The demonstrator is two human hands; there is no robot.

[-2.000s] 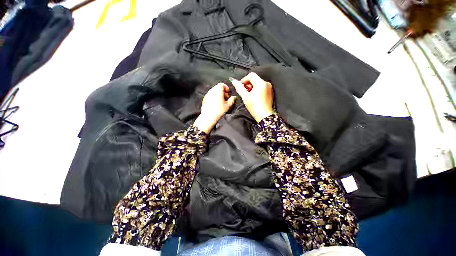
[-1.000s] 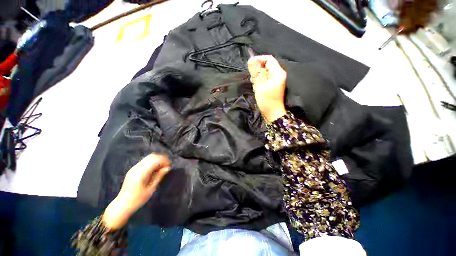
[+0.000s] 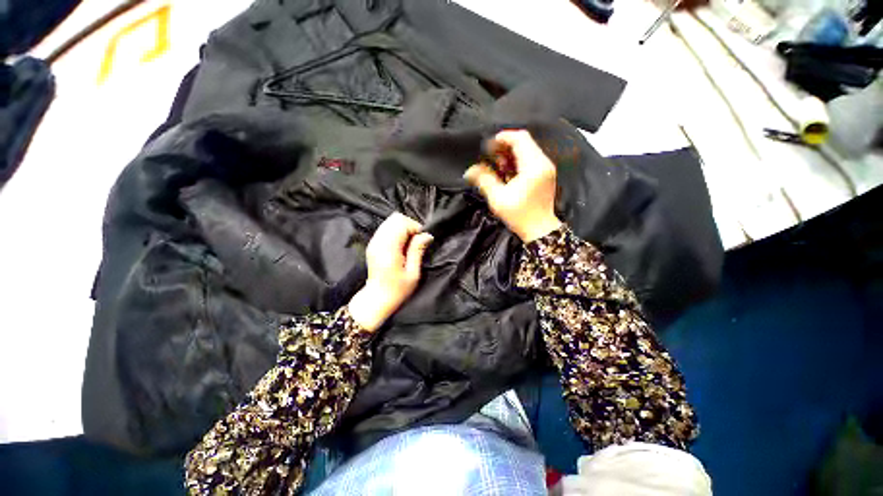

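A dark coat (image 3: 145,320) lies spread on the white table, its shiny crinkled black lining (image 3: 455,262) turned up in the middle. My left hand (image 3: 395,262) pinches a fold of the lining near the centre. My right hand (image 3: 518,184) is just to its right and higher, fingers curled over the edge where matt cloth meets lining; a small dark reddish thing shows in its palm, too blurred to name. A black hanger (image 3: 334,92) lies on the upper part of the coat.
The white table (image 3: 44,291) has a yellow mark at the upper left, with dark garments (image 3: 24,107) at the far left edge. Cords, a yellow-ended roll (image 3: 813,128) and clutter lie at the upper right. The blue floor (image 3: 794,329) shows at the lower right.
My left hand has come up from the lower left onto the lining. My right hand is slightly lower. The view has shifted, so the coat sits further left.
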